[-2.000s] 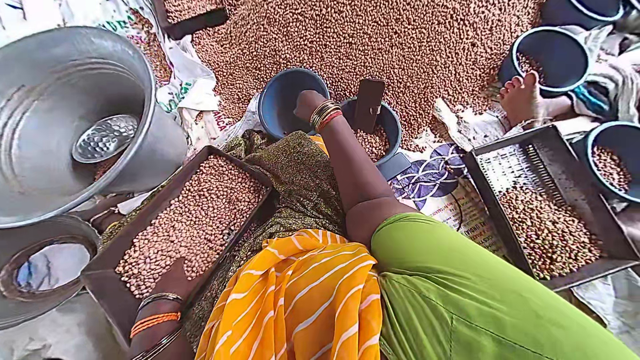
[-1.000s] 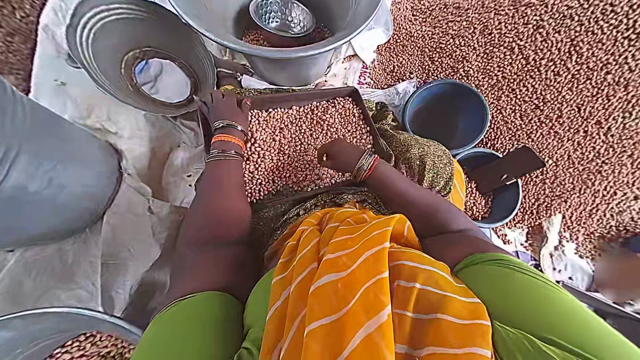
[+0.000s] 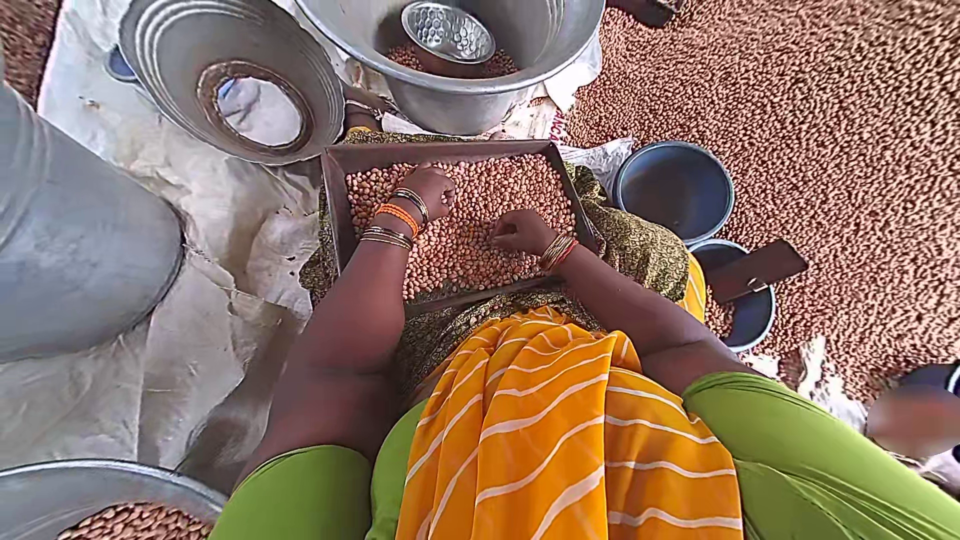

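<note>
A dark rectangular metal tray (image 3: 442, 154) rests on my lap, filled with a layer of reddish-brown nuts or seeds (image 3: 472, 244). My left hand (image 3: 429, 191), with metal and orange bangles at its wrist, is over the upper left part of the layer, its fingers curled. Nearer the tray's right side, my right hand (image 3: 523, 231) touches the layer with fingers bent inward. Whether either hand holds any of the pieces is hidden by the curled fingers.
A large metal pot (image 3: 450, 97) with a dimpled metal bowl (image 3: 448, 31) stands beyond the tray. Blue tubs (image 3: 675, 191) sit at the right beside a wide heap of nuts or seeds (image 3: 825, 150). Metal vessels (image 3: 67, 240) and white sheeting (image 3: 225, 337) lie left.
My left hand has moved from the tray's left edge onto the nuts or seeds. Two seconds ago my right hand was in a blue tub; it is now over the tray. The view has swung left.
</note>
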